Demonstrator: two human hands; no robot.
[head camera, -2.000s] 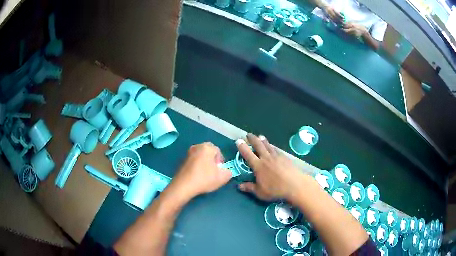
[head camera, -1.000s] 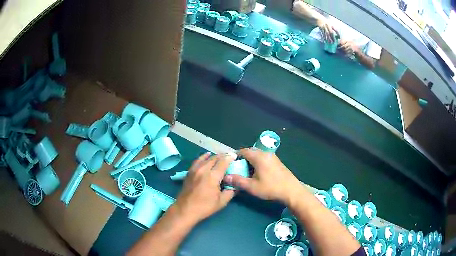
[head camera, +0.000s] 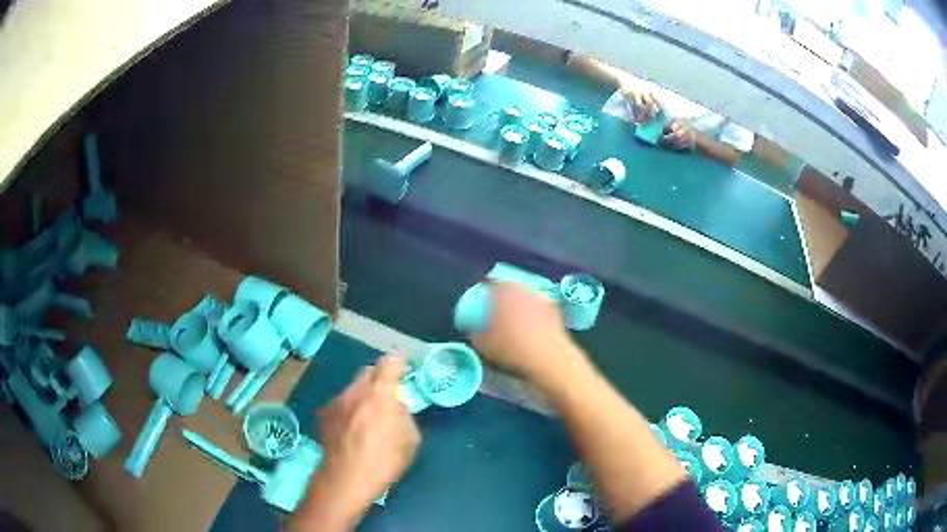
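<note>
My left hand (head camera: 369, 442) grips the handle of a teal handled housing (head camera: 449, 374) above the bench; its round barrel faces up and shows a spoked grille inside. My right hand (head camera: 524, 327) is over the belt, closed on another teal handled unit (head camera: 475, 310), slightly blurred and partly hidden by the fingers. A cup part with a white insert (head camera: 582, 301) stands on the belt just right of that hand.
An open cardboard box (head camera: 239, 135) at left holds jumbled housings (head camera: 177, 382). Loose housings (head camera: 291, 476) lie by my left wrist. Rows of cup parts (head camera: 716, 455) stand at right. Across the belt (head camera: 706, 333), a person's hands (head camera: 649, 114) hold a teal part.
My hands have parted. My right hand has moved out over the belt with the unit. My left hand has taken a housing from the box mouth. The distant belt unit has moved left.
</note>
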